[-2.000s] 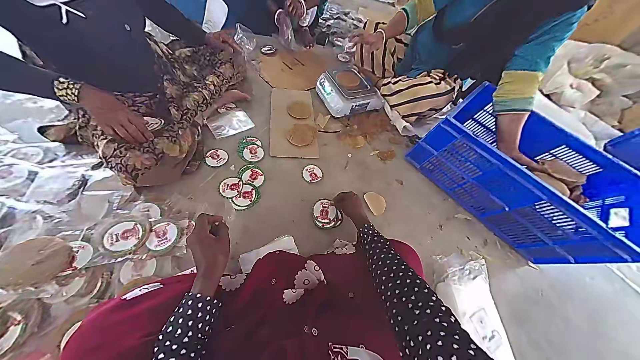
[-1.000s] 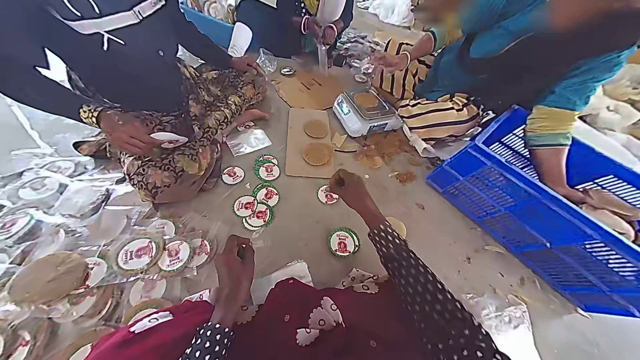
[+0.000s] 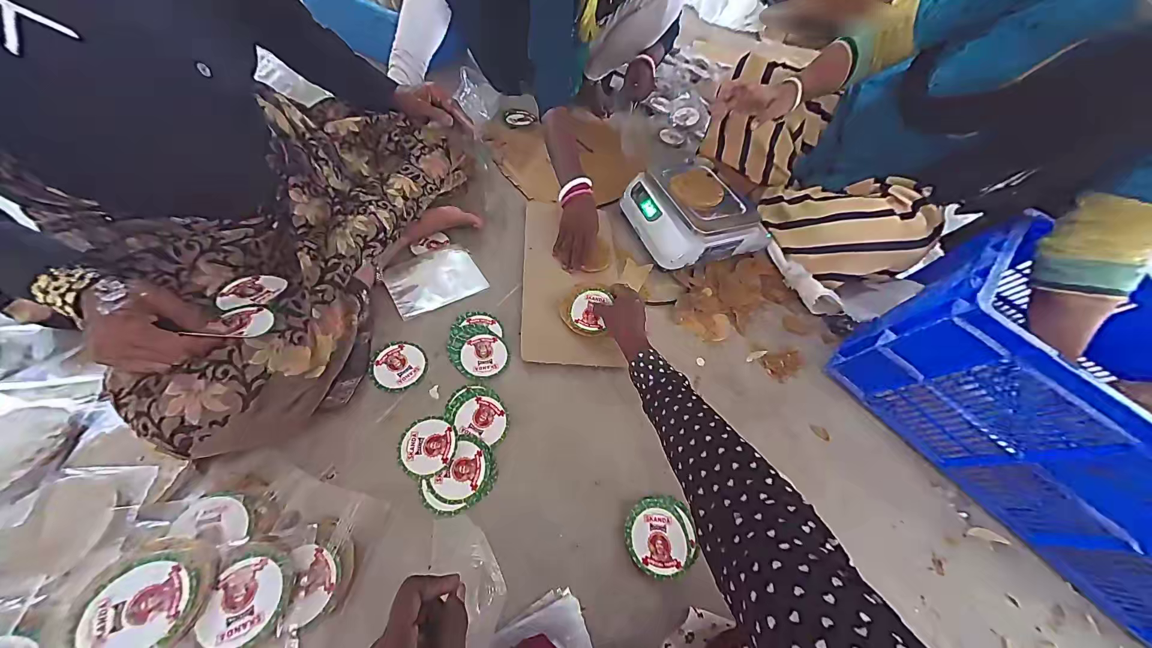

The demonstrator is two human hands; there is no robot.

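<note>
My right hand (image 3: pixel 623 317) reaches out over a cardboard sheet (image 3: pixel 567 351) and grips a round printed label (image 3: pixel 589 311), which lies over a stack of thin brown discs. My left hand (image 3: pixel 427 612) is low in the view, fingers curled, beside a clear plastic bag (image 3: pixel 477 567); whether it holds the bag cannot be told. Round green-edged labels (image 3: pixel 463 470) lie in overlapping groups on the floor, and a small stack of labels (image 3: pixel 661 537) lies by my right forearm. A co-worker's hand (image 3: pixel 577 236) touches another disc stack (image 3: pixel 597 256) on the cardboard.
A digital scale (image 3: pixel 688 220) bearing a brown disc stands beyond the cardboard, with broken brown pieces (image 3: pixel 733 292) near it. A blue plastic crate (image 3: pixel 999 423) is at the right. Filled plastic packets (image 3: pixel 144 598) lie lower left. Several co-workers sit around; one holds two labels (image 3: pixel 247 306).
My right hand has moved forward from the floor labels to the near disc stack, with a label now over it. A co-worker's hand has come in over the far disc stack.
</note>
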